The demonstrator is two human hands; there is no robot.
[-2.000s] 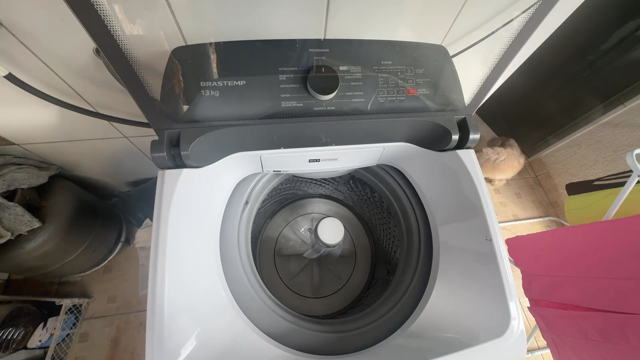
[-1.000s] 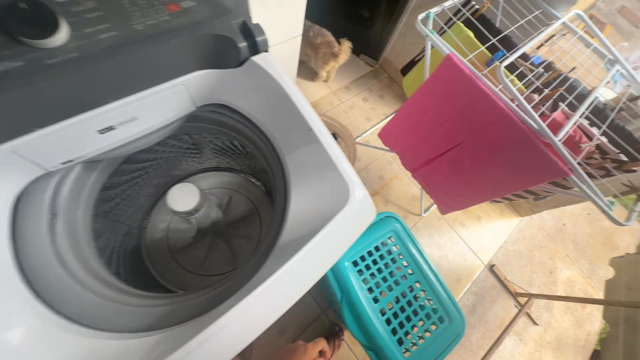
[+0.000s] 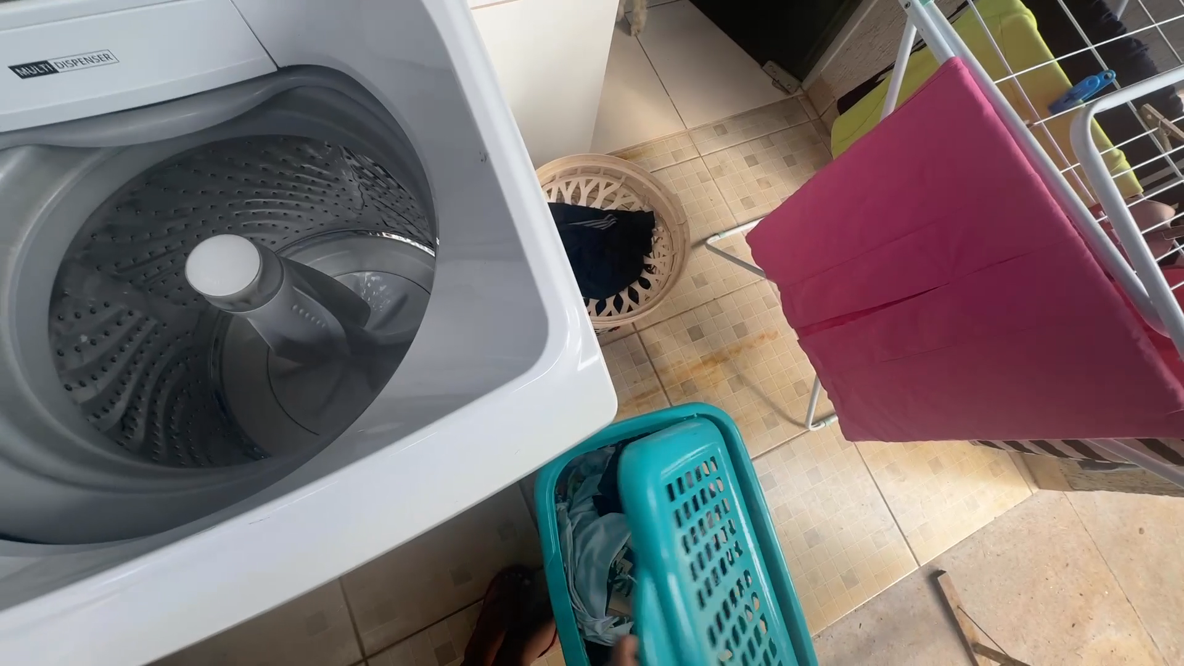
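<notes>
At the bottom edge, a small blurred part of one of my hands (image 3: 625, 651) shows at the left edge of the lid (image 3: 708, 536) of a turquoise plastic laundry basket (image 3: 754, 481). Which hand it is, and its grip, cannot be told; no other hand shows. The lid sits askew, its left side away from the rim. Light blue and dark clothes (image 3: 592, 536) lie inside the basket. On the left stands the white top-load washing machine (image 3: 499, 361), its drum uncovered around the agitator (image 3: 268, 291).
A round beige basket (image 3: 675, 217) with dark cloth (image 3: 606, 245) stands beyond the machine's corner. A white drying rack (image 3: 1105, 236) with a pink cloth (image 3: 962, 277) stands right. A foot (image 3: 513, 615) is left of the turquoise basket. A wooden piece (image 3: 967, 610) lies lower right.
The view has swung right and down from the machine's panel. The turquoise basket's lid, closed one second ago, is now parted from the rim on its left side, and part of a hand has appeared there.
</notes>
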